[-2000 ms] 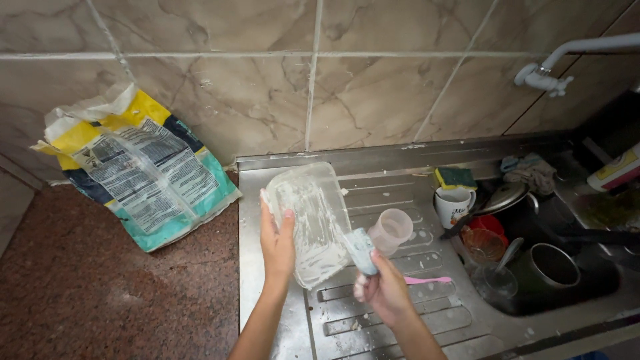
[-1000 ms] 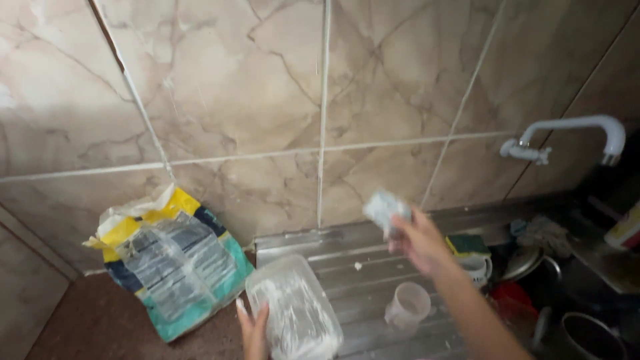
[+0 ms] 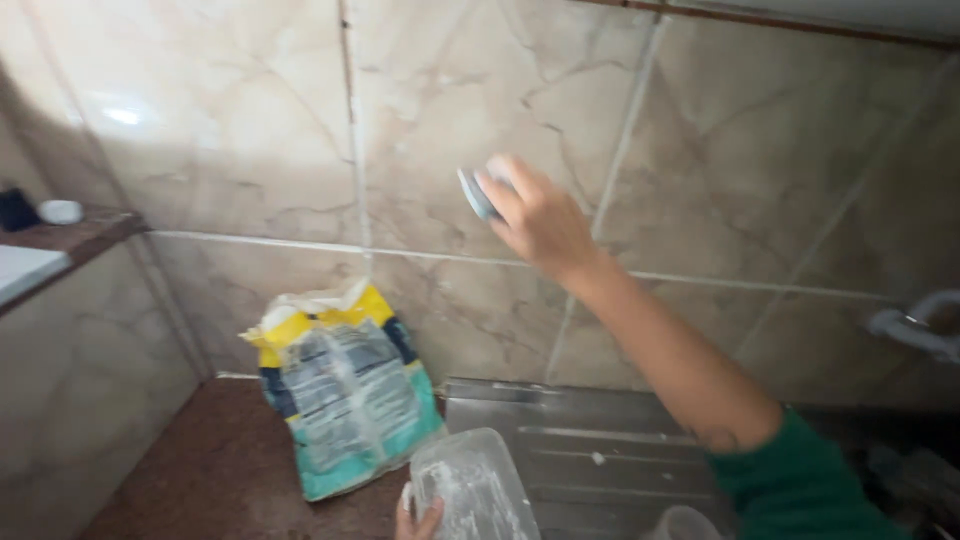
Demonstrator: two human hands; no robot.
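Up in front of the marble-look wall tiles, my right hand [image 3: 532, 217] grips a small light-blue-grey pad [image 3: 480, 195], its far side hidden by the fingers; whether it touches the tile cannot be told. At the bottom edge, my left hand [image 3: 420, 517] holds the left side of a clear plastic container [image 3: 474, 487] smeared with white paste. An open yellow, navy and teal bag [image 3: 352, 397] leans on the wall behind and left of the container. White grout lines run between the tiles.
The ribbed steel drainboard [image 3: 562, 442] carries white crumbs and a translucent plastic cup [image 3: 684, 525]. A white faucet [image 3: 919, 326] sticks out at the right. A stone ledge [image 3: 105, 232] with a white round object [image 3: 61, 212] is at the left.
My right hand, with the pad, has risen from beside the container to the wall tiles. My left hand still holds the container. The view has tilted up and left.
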